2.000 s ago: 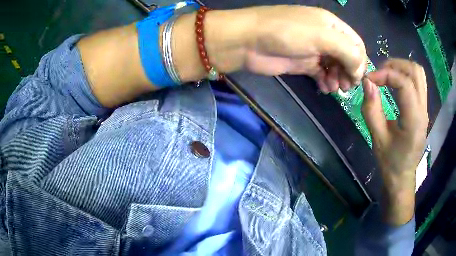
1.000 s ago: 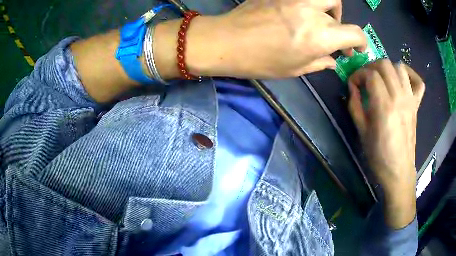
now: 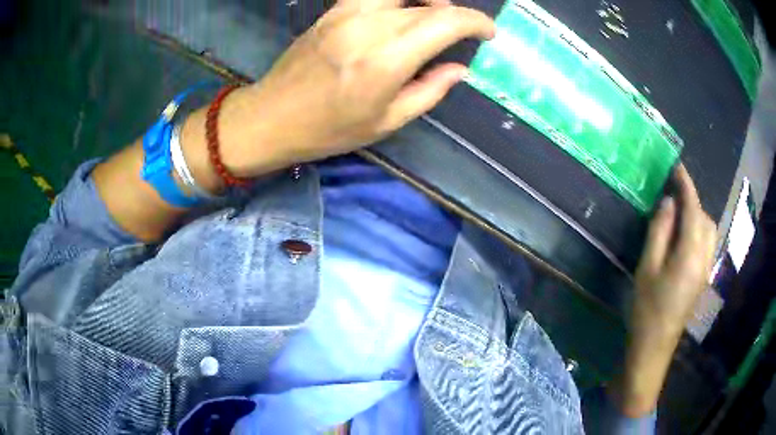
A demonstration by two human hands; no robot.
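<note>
A bright green PCB panel point(image 3: 579, 106) spans the space between my hands over the black mat point(image 3: 710, 144), with a strong glare on its left half. My left hand point(image 3: 353, 81), with the blue wrist strap and red bead bracelet, has its thumb and forefinger at the panel's left end. Its other fingers are partly cut off by the top edge. My right hand point(image 3: 681, 246) has its fingertips on the panel's right end. Whether the panel lies flat or is slightly raised cannot be told.
Small loose components point(image 3: 613, 20) lie on the mat beyond the panel. Another green panel point(image 3: 733, 42) lies at the far right edge. A white label or card point(image 3: 743, 225) is beyond my right hand. The bench's front edge point(image 3: 485, 223) runs diagonally before my body.
My hands have moved apart from close together over the panel to its two ends, uncovering it. My left hand has moved left. The panel now shows larger and nearer in the view.
</note>
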